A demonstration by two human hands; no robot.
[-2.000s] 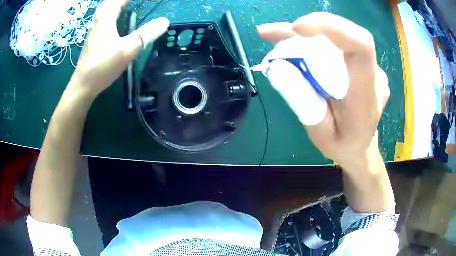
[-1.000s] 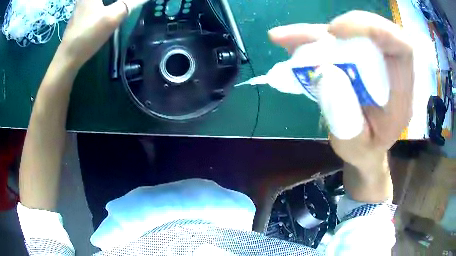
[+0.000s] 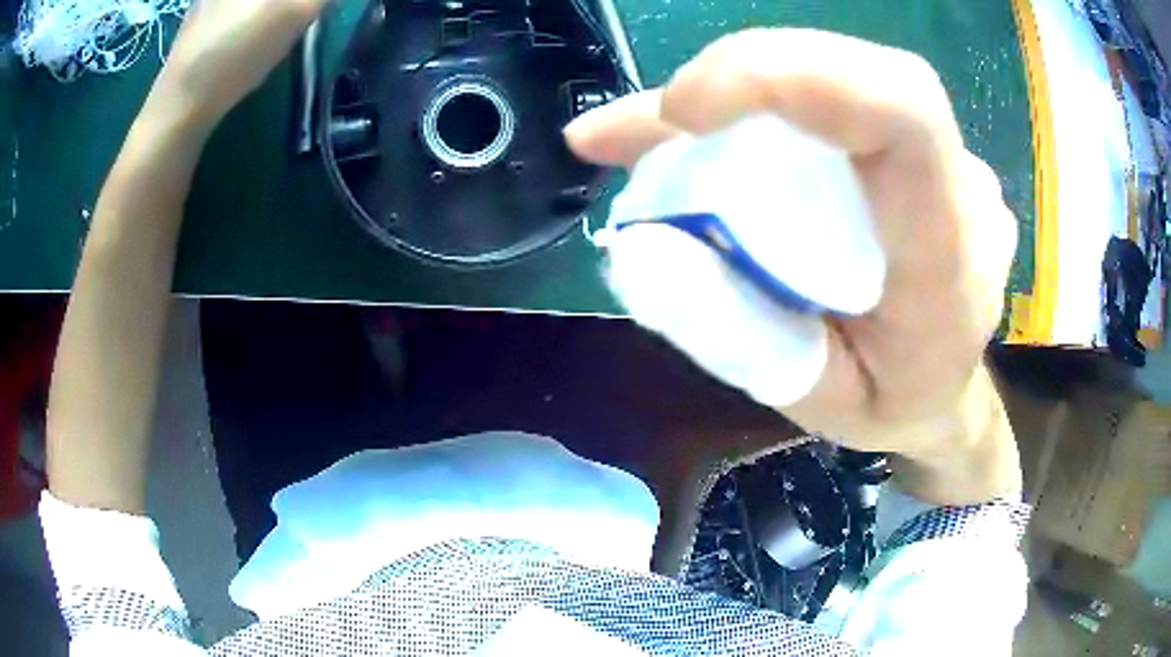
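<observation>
The black plastic housing point(image 3: 475, 205) lies on the green bench, its rounded end towards me and a silver ring point(image 3: 469, 122) in its centre. Its far end is cut off by the top edge. My right hand point(image 3: 886, 193) holds the white glue bottle point(image 3: 758, 238) with a blue label, its nozzle pointing left at the housing's right rim. A white cot covers the thumb. My left hand point(image 3: 251, 32) is at the housing's far left side, its fingers cut off by the top edge.
A tangled pile of white sealing rings point(image 3: 90, 32) lies at the far left of the green bench point(image 3: 244, 244). Yellow tape point(image 3: 1038, 167) runs along the right. Black housings, one with a silver band point(image 3: 786, 526), sit in a carton below the bench edge. Brown cartons point(image 3: 1092, 475) stand at the lower right.
The housing and bench sit higher in the view than two seconds ago. My right hand has brought the glue bottle from the upper right side down beside the rounded rim. My left hand has moved up, partly out of view.
</observation>
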